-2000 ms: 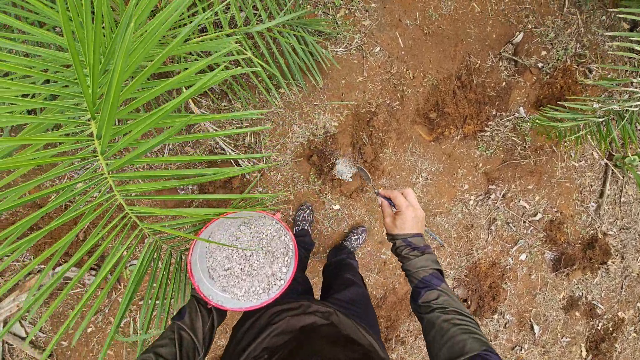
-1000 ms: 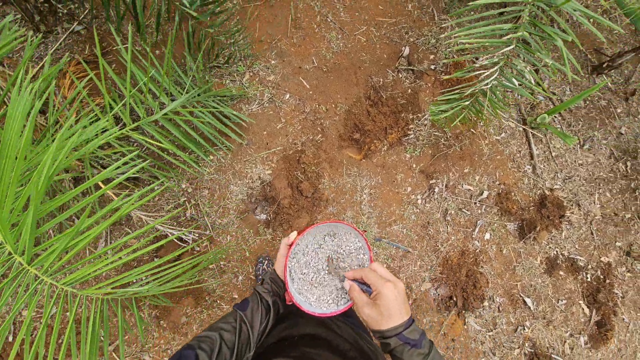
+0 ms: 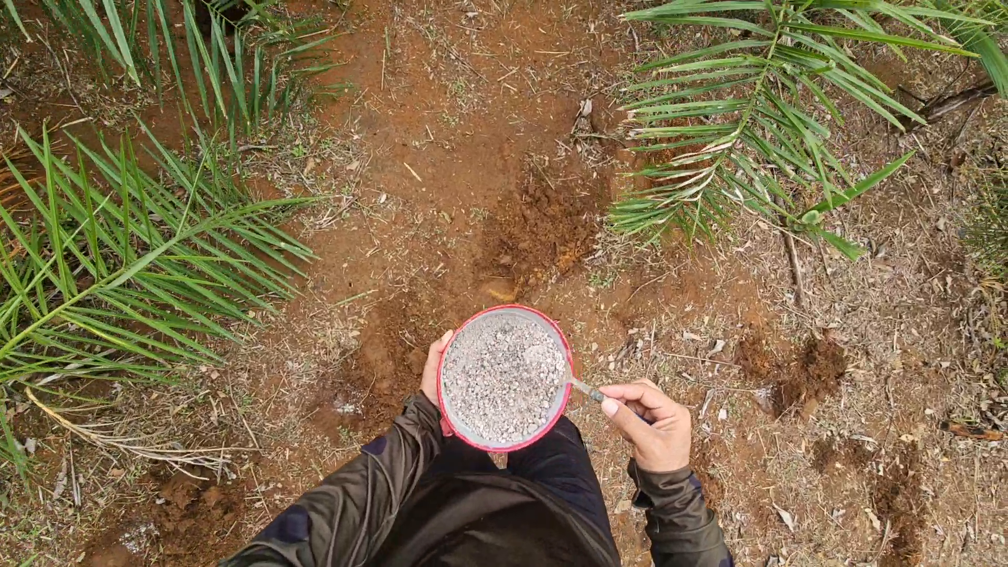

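A round bucket with a red rim [image 3: 568, 351] is nearly full of grey-white granules [image 3: 504, 378]. My left hand [image 3: 435, 368] grips its left side; most of the fingers are hidden behind the wall. On the other side, my right hand [image 3: 652, 421] pinches the handle of a metal spoon [image 3: 587, 388] between thumb and fingers. The spoon crosses the rim at the right, and its bowl cannot be made out. A small patch of white granules [image 3: 346, 408] lies on the soil left of the bucket.
Green palm fronds [image 3: 150, 264] spread over the left, and another palm frond [image 3: 748, 118] hangs at the upper right. Dug patches of red soil [image 3: 543, 228] lie ahead, with others at the right [image 3: 811, 370] and lower left. Dry twigs and leaf litter cover much of the ground.
Two seconds ago the spoon held granules over the soil; one second ago it was in the bucket's granules. My right hand has since moved to the bucket's right side. The view has shifted forward.
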